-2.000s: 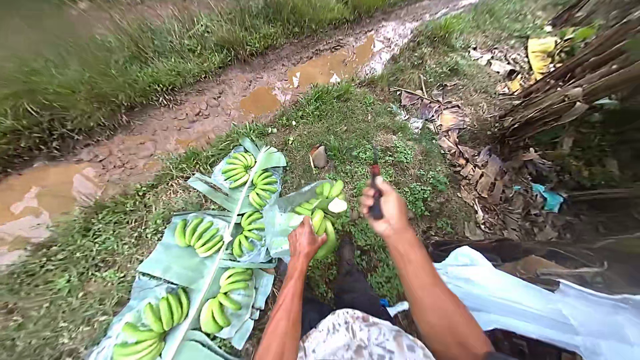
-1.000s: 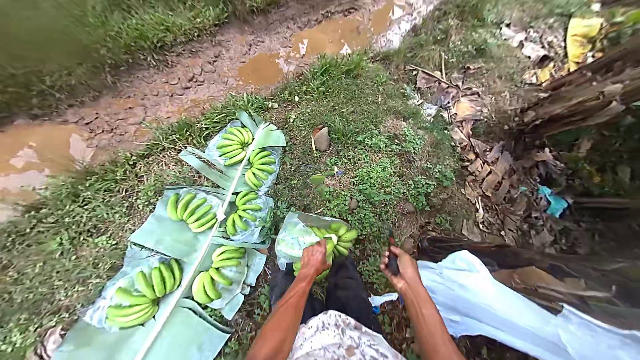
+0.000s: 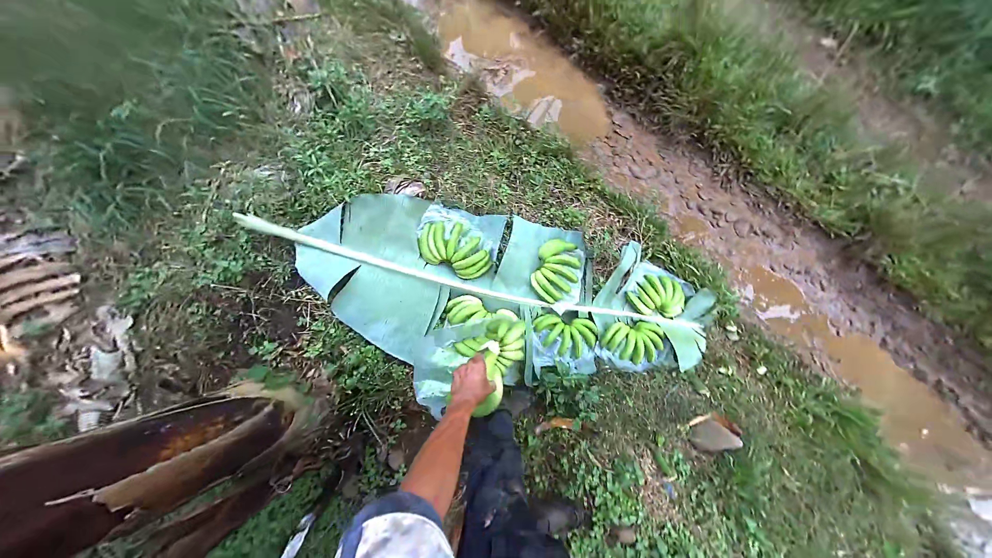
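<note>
My left hand [image 3: 471, 383] grips a hand of green bananas [image 3: 502, 350] at its cut crown, with clear plastic film [image 3: 434, 370] around it, over the lower edge of a large banana leaf [image 3: 387, 291]. My right hand is out of view. Several more hands of green bananas rest on the leaf, some on plastic: one at the top [image 3: 453, 249], one near the midrib's upper side [image 3: 555, 270], one at the right end [image 3: 656, 295], and two below the midrib [image 3: 566, 332], [image 3: 633, 341].
A dry banana trunk [image 3: 155, 457] lies at lower left. Muddy water [image 3: 550, 70] runs along a rutted track [image 3: 728, 217] to the right. A brown and grey stone-like piece [image 3: 714, 432] sits on the grass. My trousered leg [image 3: 496, 473] stands just below the leaf.
The view has turned strongly towards the leaf. My left hand has brought the bananas and plastic from in front of my legs to the leaf. My right hand, earlier holding a knife, has left view.
</note>
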